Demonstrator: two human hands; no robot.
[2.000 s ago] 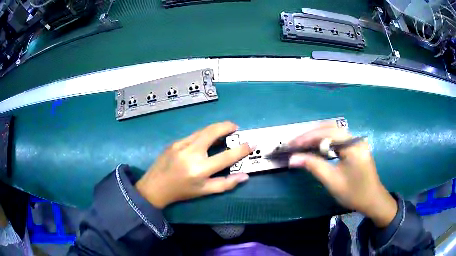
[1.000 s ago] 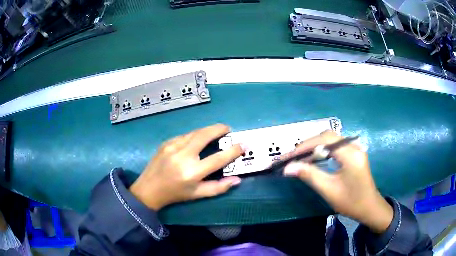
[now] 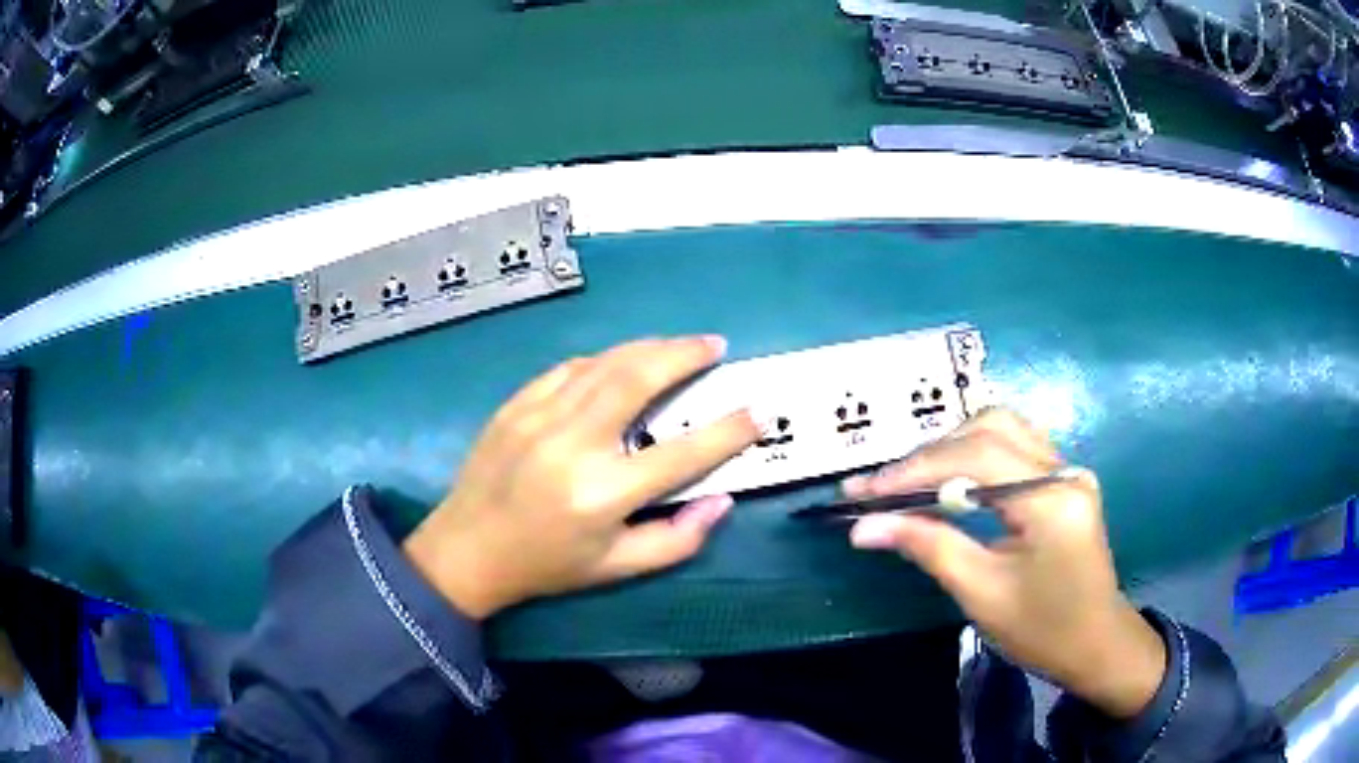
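A silver-white fixture plate (image 3: 812, 406) lies on the green surface in front of me, slightly tilted, with small dark parts in its nests. My left hand (image 3: 589, 470) grips its left end, with the index finger lying on top, beside a nest, and covering part of the left end. My right hand (image 3: 1014, 544) holds dark tweezers (image 3: 917, 504) with a pale band like a pen. The tweezers' tip points left, below the plate's front edge and apart from it. A waiting grey fixture (image 3: 435, 283) lies at the upper left.
A white band (image 3: 716, 194) curves across the green surface (image 3: 1192, 350). Beyond it are another fixture (image 3: 996, 72) and a thin guide rail (image 3: 1014, 142) at the upper right. Machine parts stand in both upper corners. A dark object (image 3: 12, 462) sits at the left edge.
The tweezers have moved off the plate to its near side. My left index finger reaches further over the plate, and more nests show on the right. The view has shifted slightly.
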